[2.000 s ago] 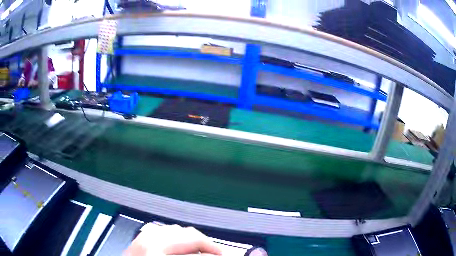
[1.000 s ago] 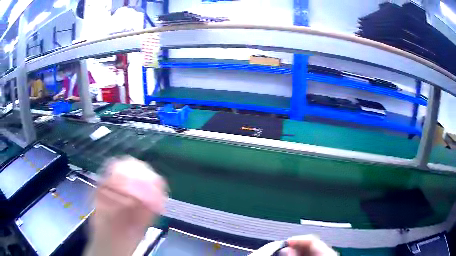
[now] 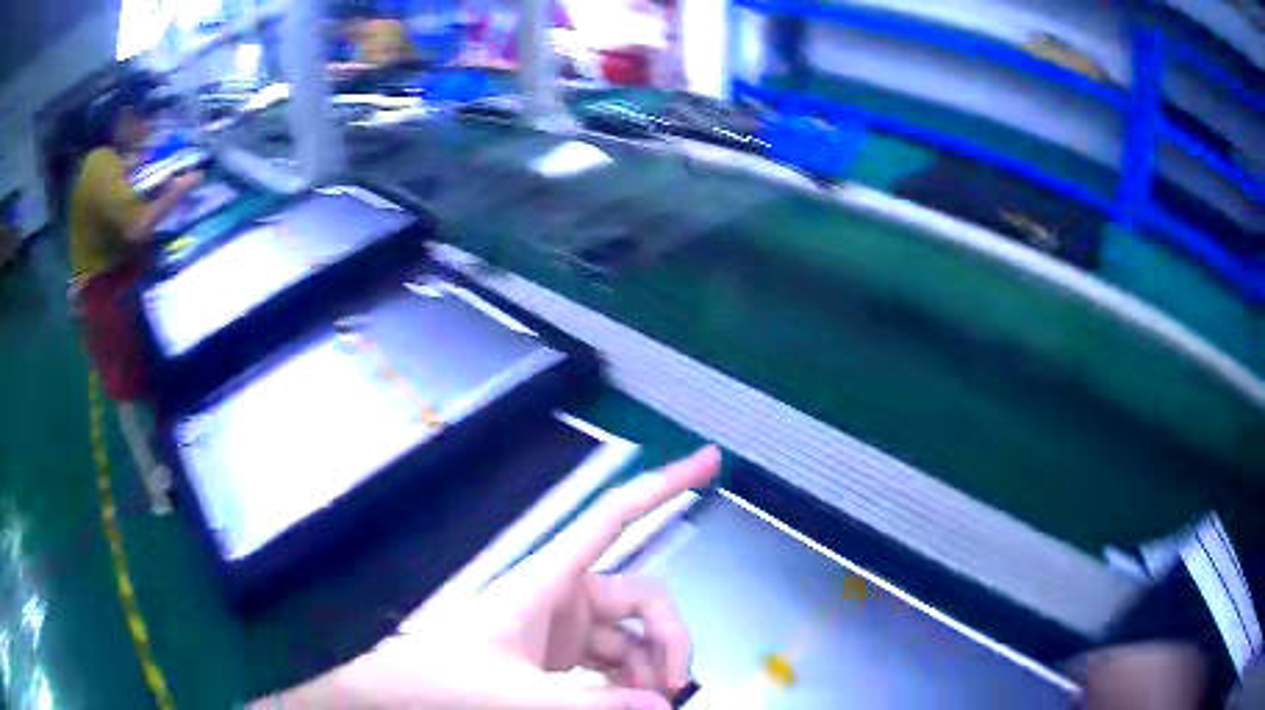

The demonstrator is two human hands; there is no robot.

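A silver-grey display panel with small amber tape squares lies in front of me, cut off by the bottom edge. My left hand is over its left corner, index finger stretched out, other fingers curled. A small dark bit shows by the curled fingertips; whether they hold it I cannot tell. My right hand, blurred and cut off at the bottom right, grips a black strip sheet with white bands, raised above the panel's right end.
Two more panels on thick black trays stand at the left. A white-edged black frame lies between them and my panel. A ribbed metal rail and green conveyor run behind. A person in a yellow top stands far left.
The view has swung left, bringing the left panels and the person closer to the middle. My left hand has moved to the front panel's left corner. The strip sheet now shows upright at my right hand.
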